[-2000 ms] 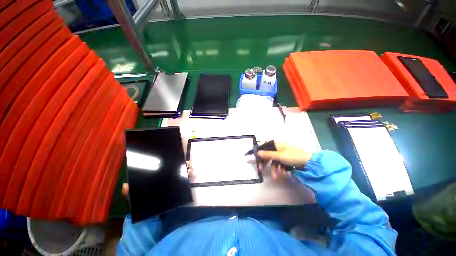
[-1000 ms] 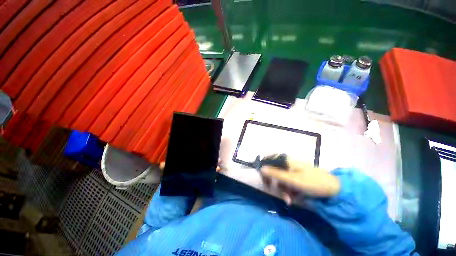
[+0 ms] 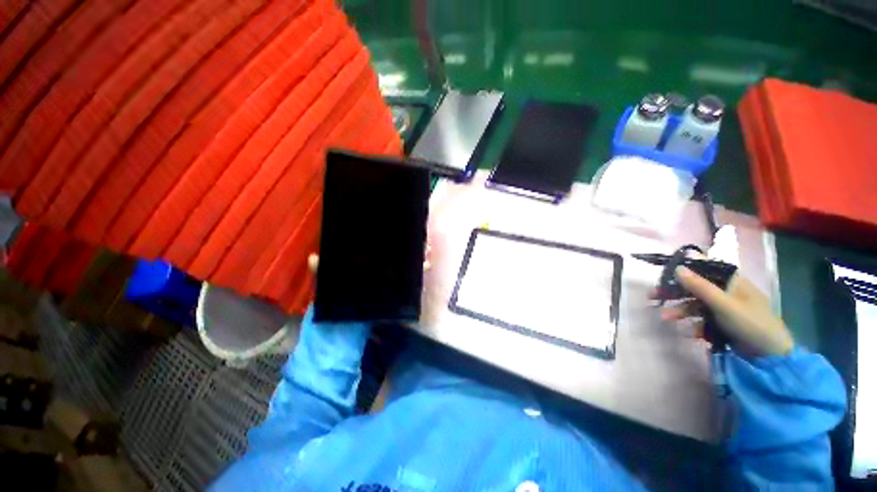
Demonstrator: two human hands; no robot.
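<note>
A glossy black LCD module (image 3: pixel 373 237) is held upright at the left, over the mat's left edge. My left hand (image 3: pixel 315 263) is mostly hidden behind it; only fingertips show at its sides. The touch panel (image 3: pixel 538 291), a clear rectangle with a black border and a small gold tail, lies flat on the pale work mat (image 3: pixel 635 394). My right hand (image 3: pixel 723 306) is shut on the black air blow gun (image 3: pixel 700 275), right of the touch panel; its thin nozzle points left towards the panel without touching it.
Orange-red foam trays (image 3: pixel 221 144) lean at left; more foam trays (image 3: pixel 817 159) are at back right. Display modules (image 3: pixel 543 149) lie behind the mat, near wipes (image 3: pixel 642 192) and a blue bottle holder (image 3: pixel 664 154). A waste bin (image 3: pixel 240 327) stands lower left. Another module (image 3: pixel 865 375) is at the right edge.
My right hand with the blow gun has moved from over the touch panel's front edge to its right side. The LCD module has been raised slightly. The view had earlier swung left.
</note>
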